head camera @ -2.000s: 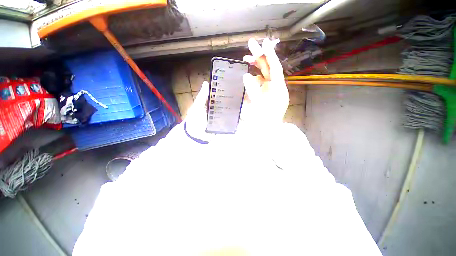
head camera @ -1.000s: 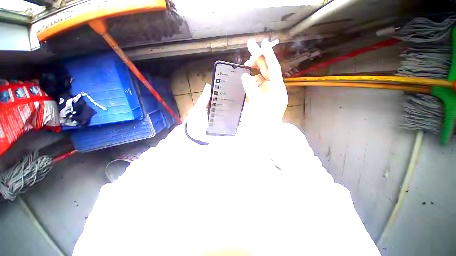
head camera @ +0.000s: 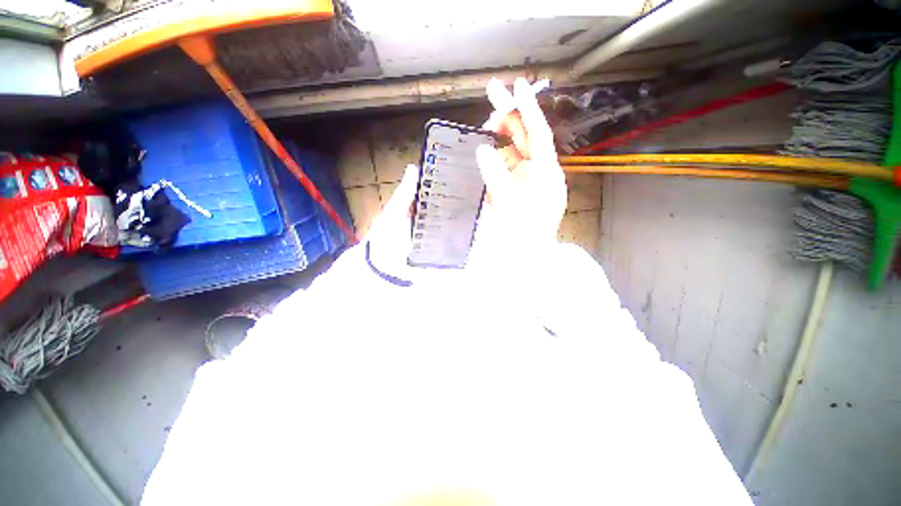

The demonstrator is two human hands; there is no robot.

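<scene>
A black-edged smartphone (head camera: 450,198) stands upright in front of my chest, its pale screen showing a list with small icons. My left hand (head camera: 397,212) holds it from the left and below; its outline is overexposed. My right hand (head camera: 533,163) is at the phone's right edge, thumb near the screen. A thin white cigarette (head camera: 539,85) is between its raised fingers. The white work coat (head camera: 435,385) fills the lower middle, washed out by light. A dark line shows at my left wrist.
Blue crates (head camera: 203,183) with a dark cloth (head camera: 153,215), a red printed bag (head camera: 49,212) and a grey mop (head camera: 49,341) are at the left. An orange broom (head camera: 207,49) leans at upper left. A bucket (head camera: 232,331) is lower left. Mops (head camera: 840,109) and yellow poles (head camera: 711,161) are right.
Since the first frame, the phone has tilted slightly and shifted a little right. The right thumb has moved slightly. Both hands keep their holds.
</scene>
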